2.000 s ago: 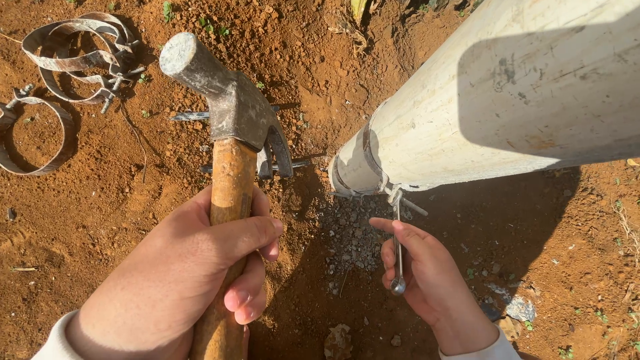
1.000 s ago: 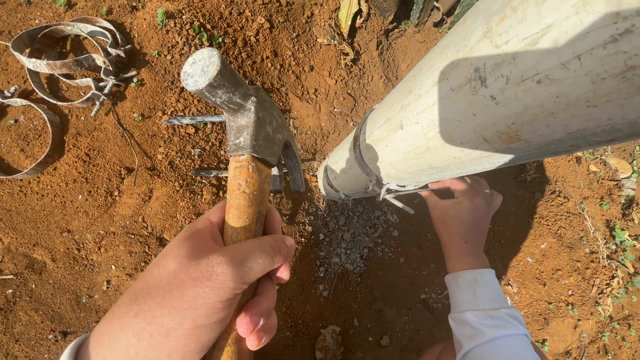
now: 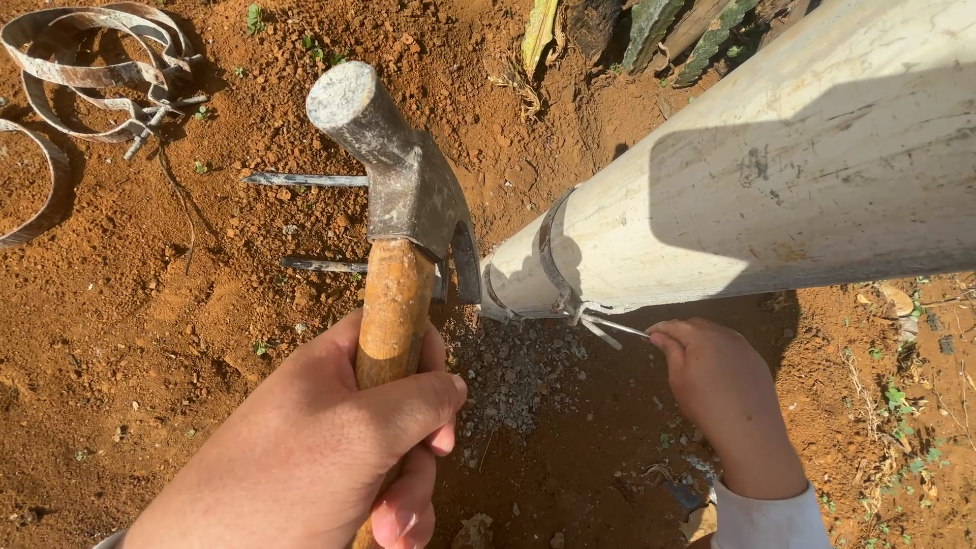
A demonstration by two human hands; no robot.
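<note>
My left hand grips the wooden handle of a claw hammer, its head raised and its claw to the right. At the right, my right hand pinches the end of a thin metal tool, whose other end meets the bolt fitting of a metal band clamp. That clamp circles a pale round pole near its lower end, and another thin band sits below it. Behind the hammer, two dark metal spikes lie on the soil, partly hidden.
Several loose metal band clamps lie on the reddish soil at the upper left. Grey rubble is scattered beneath the pole's end. Leaves and plant stems stand at the top, and small weeds grow at the right.
My right hand has shifted from below the clamp's fitting to its right, beside the pole, and the thin tool now points sideways. My left hand still holds the hammer.
</note>
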